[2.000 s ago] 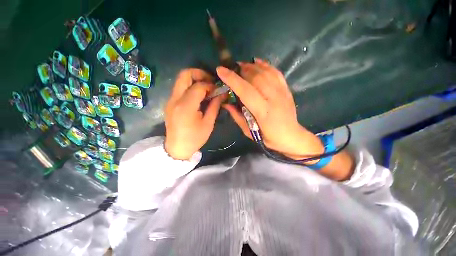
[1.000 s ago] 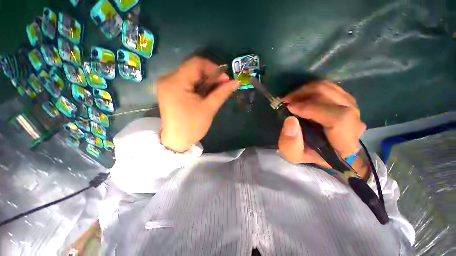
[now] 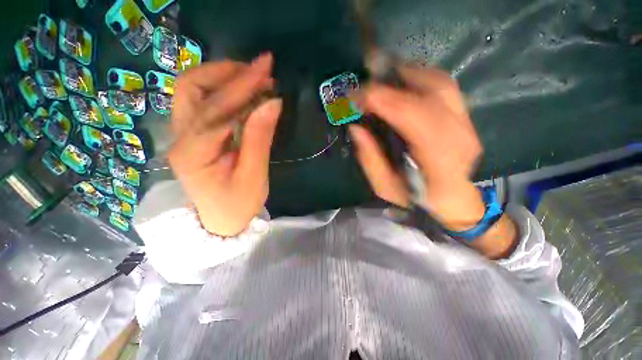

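Note:
One teal-rimmed circuit board assembly [image 3: 341, 99] lies on the dark green mat, silver-dark electronics at its top and yellow-green at its bottom. My right hand [image 3: 422, 133] is blurred just right of it, fingers curled around the soldering iron [image 3: 369, 46]; the iron is a brownish blurred streak pointing to the top of the picture. My left hand [image 3: 222, 144] is left of the assembly, not touching it, thumb and fingers apart; blur hides whether it holds tweezers. Thin solder wire [image 3: 303, 160] curves across the mat, ending just below the assembly.
Many teal-rimmed assemblies [image 3: 86, 110] lie in rows and stacks at left. A silvery cylinder [image 3: 24, 191] sits at the left mat edge. A black cable [image 3: 67, 299] runs off lower left. A blue band [image 3: 486, 218] circles my right wrist. A blue-edged, plastic-covered item [image 3: 598, 225] is at right.
My left hand has moved left, away from the assembly, and its fingers have spread. My right hand has moved left and up; the iron has swung from the assembly to point upward.

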